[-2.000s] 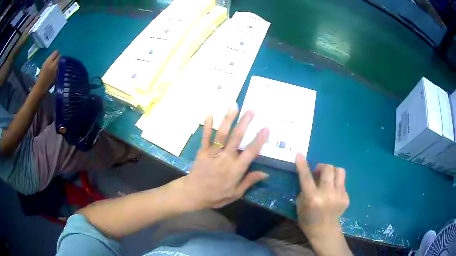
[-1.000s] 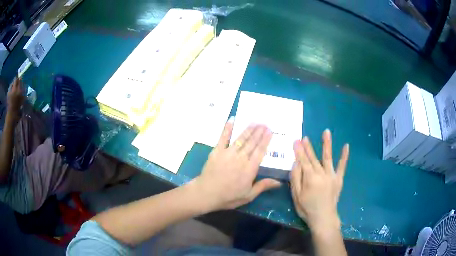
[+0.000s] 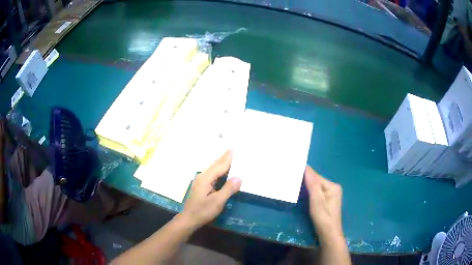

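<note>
The white product box (image 3: 271, 155) lies in front of me near the bench's front edge, and its upper face shows no print. My left hand (image 3: 213, 189) holds the box's left side, thumb at the lower left corner. My right hand (image 3: 323, 194) is at the box's lower right edge, fingers curled against it. A label sheet (image 3: 207, 116) lies left of the box, its right edge partly behind it. A thick stack of label sheets (image 3: 137, 103) with yellow sides lies further left.
White stacked boxes (image 3: 416, 137) stand at the right. A dark blue fan (image 3: 72, 152) is at left, a white fan (image 3: 458, 246) at lower right. A neighbour's box (image 3: 32, 73) stands far left, near a seated person's legs. Clear plastic wrap (image 3: 220, 36) lies behind the label stack.
The box's printed face no longer shows; a blank face is up. My hands have moved from lying flat on and beside the box to gripping its sides. The view has shifted.
</note>
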